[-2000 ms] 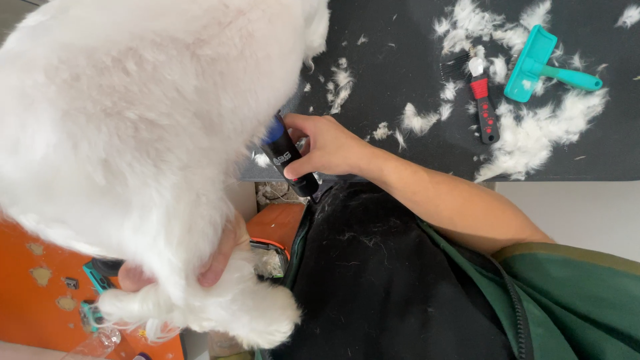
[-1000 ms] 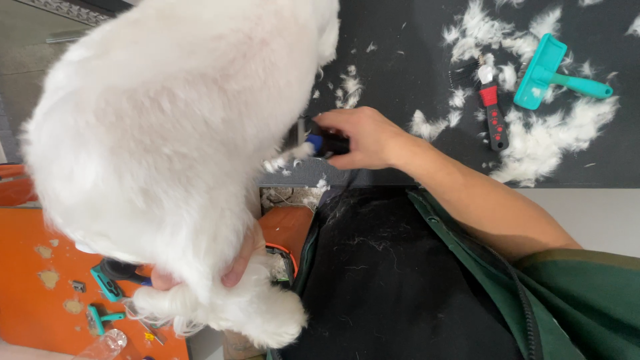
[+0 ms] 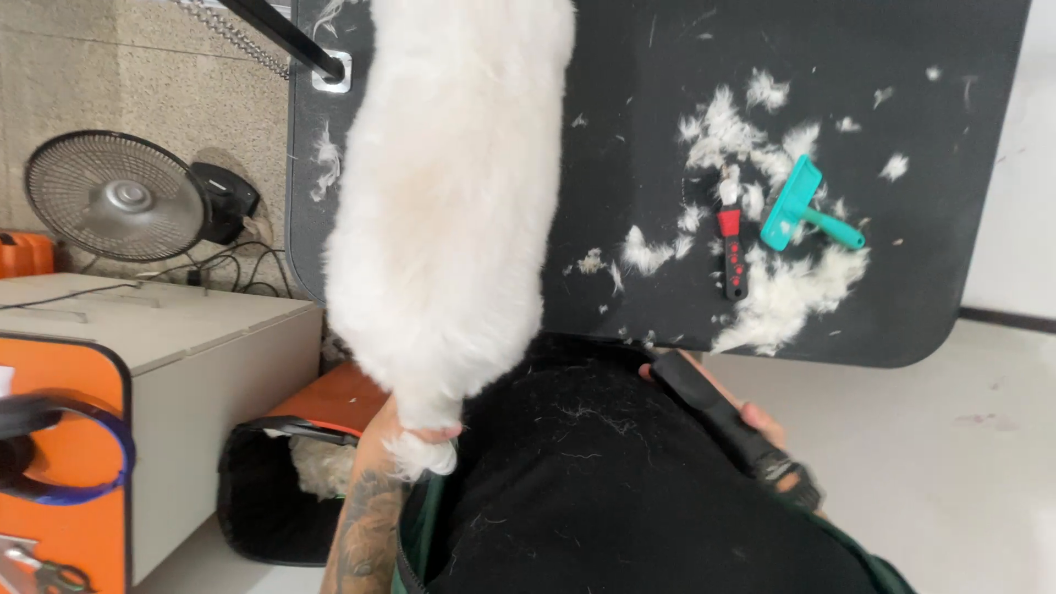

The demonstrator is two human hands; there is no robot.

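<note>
The white, fluffy dog [image 3: 454, 206] is on the black grooming table [image 3: 643, 165], with its rear toward me. My left hand [image 3: 437, 432] is closed around the base of its tail, and the tail's tuft [image 3: 422, 455] hangs below the fingers. Off the table's near edge, to the right, my right hand [image 3: 763, 425] grips a long black tool [image 3: 709, 396]; its exact kind is unclear. A teal slicker brush [image 3: 796, 206] and a black-and-red handled grooming tool [image 3: 732, 239] lie on the table among tufts of cut white fur [image 3: 784, 297].
A black pole [image 3: 289, 41] rises from the table's far left corner. At left are a fan [image 3: 124, 196] on the floor, a pale cabinet [image 3: 223, 363], an orange surface [image 3: 74, 363] with scissors [image 3: 49, 569], and an open black-lined bin [image 3: 256, 495] holding fur.
My right hand has moved away from the dog's side, where it held a black-and-blue clipper. The dog's hindquarters now point toward me. The view has shifted widely.
</note>
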